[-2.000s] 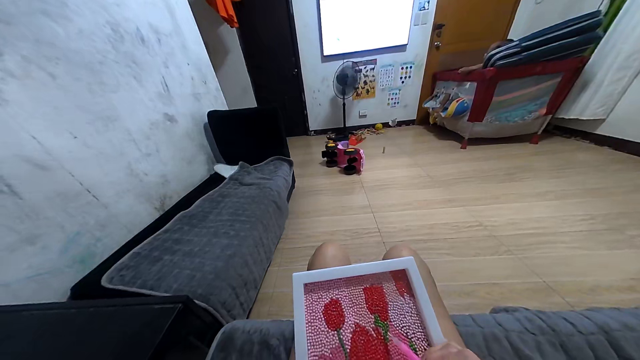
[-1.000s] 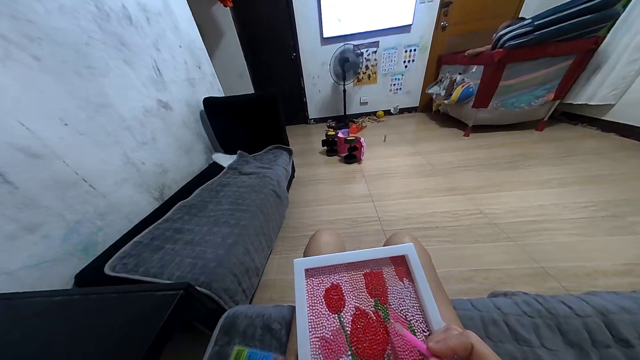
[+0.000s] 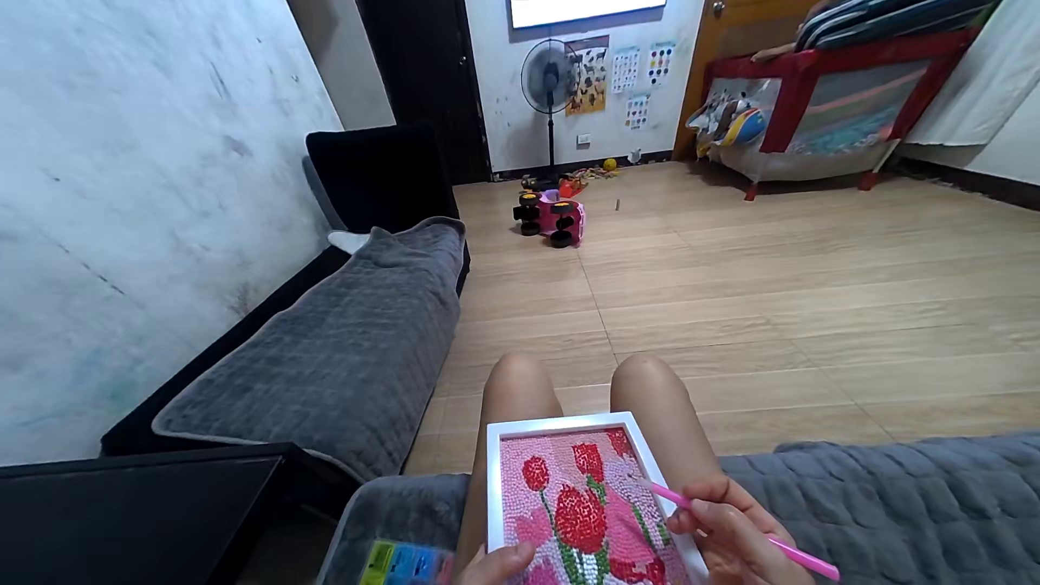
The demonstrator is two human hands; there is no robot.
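A white-framed diamond painting of red and pink tulips (image 3: 581, 520) rests on the thighs. My left hand (image 3: 497, 564) holds the frame at its lower left, thumb over the picture. My right hand (image 3: 731, 528) grips a pink applicator pen (image 3: 804, 559) between thumb and fingers, beside the frame's right edge. The pen's tip is over the upper right part of the picture; whether it touches the beads I cannot tell. A plastic case with colored compartments (image 3: 405, 564) lies on the grey seat cover to the left of the thighs, partly cut off by the view's lower edge.
A grey-covered sofa (image 3: 341, 349) runs along the left wall, with a black table (image 3: 138, 504) nearer. On the tiled floor ahead lies a pink toy vehicle (image 3: 561, 218). Beyond stand a fan (image 3: 550, 77) and a red playpen (image 3: 792, 106). Part of a person's arm (image 3: 773, 52) shows at the playpen.
My left hand has come into view at the frame's lower left. The pen and my right hand are now beside the upper right part of the picture. The compartment case shows more.
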